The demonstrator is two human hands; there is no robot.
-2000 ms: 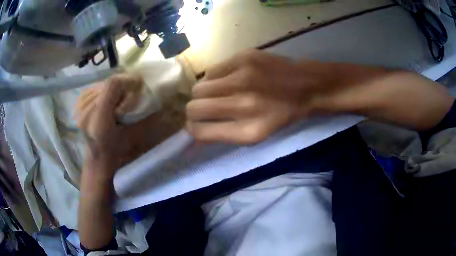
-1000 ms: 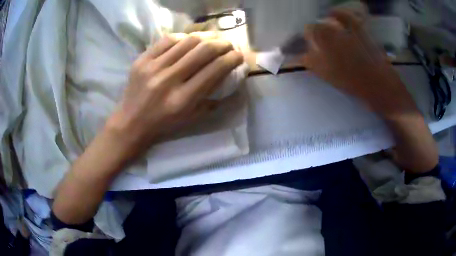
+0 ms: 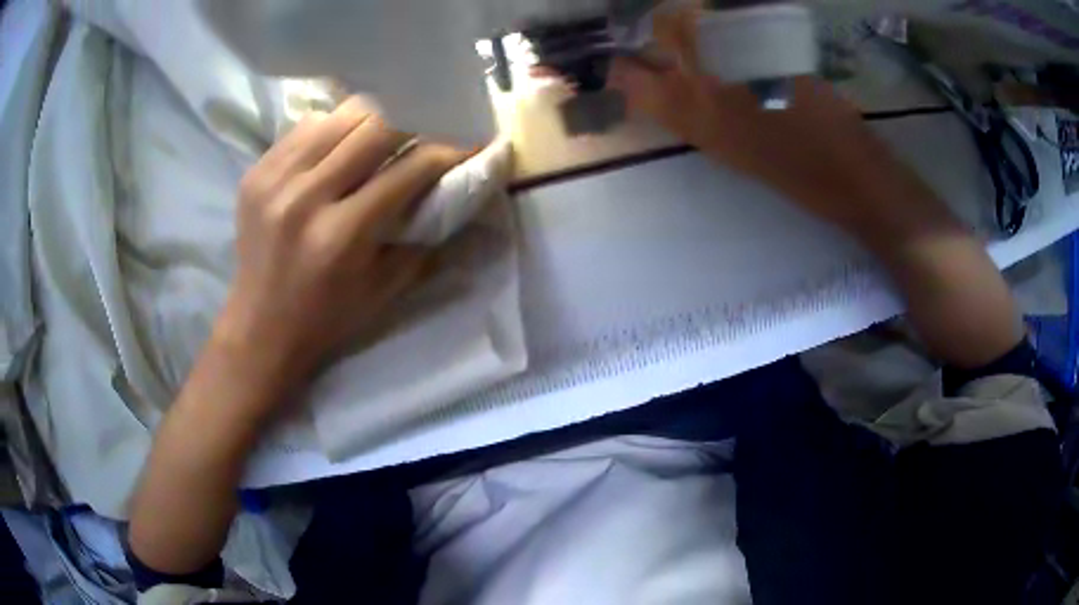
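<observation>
The pale garment panel (image 3: pixel 426 372) lies bunched at the left and folded over the white table's front part. My left hand (image 3: pixel 337 219) rests on it left of the needle area and holds a fold of cloth between thumb and fingers. My right hand (image 3: pixel 745 124) is raised at the machine head, by the dark parts right of the needle; its fingertips are blurred and partly hidden, so what they touch is unclear. The sewing machine head (image 3: pixel 367 53) is blurred above my left hand. The bright lamp glow lies at the needle.
A small black block (image 3: pixel 594 112) sits right of the needle. A white cylinder (image 3: pixel 758 44) is beside my right hand. Black-handled scissors (image 3: pixel 1013 177) lie at the far right. Ruler marks (image 3: pixel 710 325) run along the table edge. Beige cloth (image 3: pixel 947 402) hangs at lower right.
My left hand has moved from the needle area onto the panel left of it. My right hand has moved from the table front up to the machine head. The small white piece by the block no longer shows.
</observation>
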